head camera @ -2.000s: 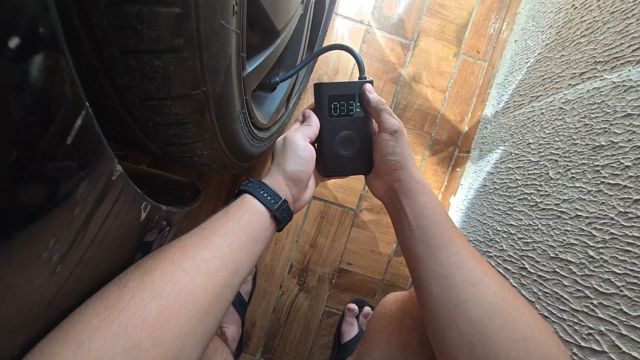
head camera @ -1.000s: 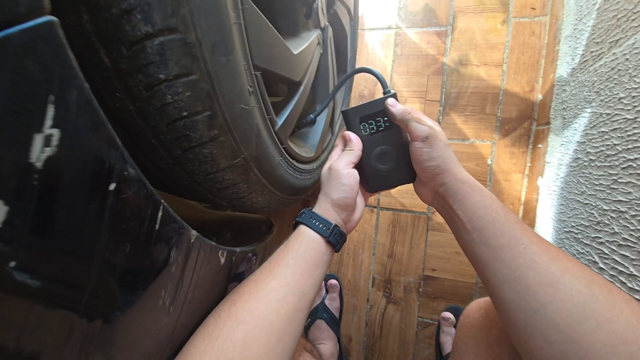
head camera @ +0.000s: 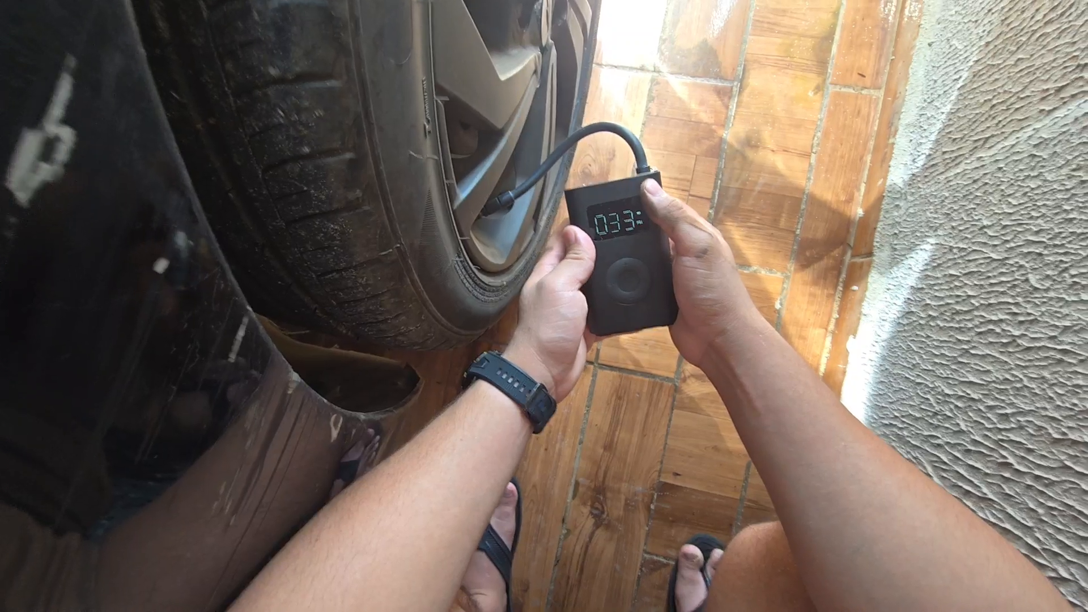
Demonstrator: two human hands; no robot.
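A black portable tire inflator point(head camera: 631, 302) with a lit digital display and a round button pad is held upright between both my hands. My left hand point(head camera: 557, 310) grips its left side, thumb near the display. Around the right side is my right hand point(head camera: 701, 272), its thumb at the top corner beside the hose base. The short black air hose point(head camera: 586, 132) arches from the inflator's top to its end fitting point(head camera: 500, 202) at the wheel rim point(head camera: 497, 93). The spokes partly hide where the fitting meets the valve. The rim sits in a black rubber tire point(head camera: 382, 195).
Scratched dark car bodywork point(head camera: 110, 280) fills the left side, close to my left forearm. A rough textured wall point(head camera: 1003, 280) rises on the right. Between them lies a wood-look tile floor point(head camera: 620, 442), with my feet in black flip-flops point(head camera: 506, 535) at the bottom.
The view has shifted since two seconds ago. My hands still hold the inflator, and the hose still runs to the wheel.
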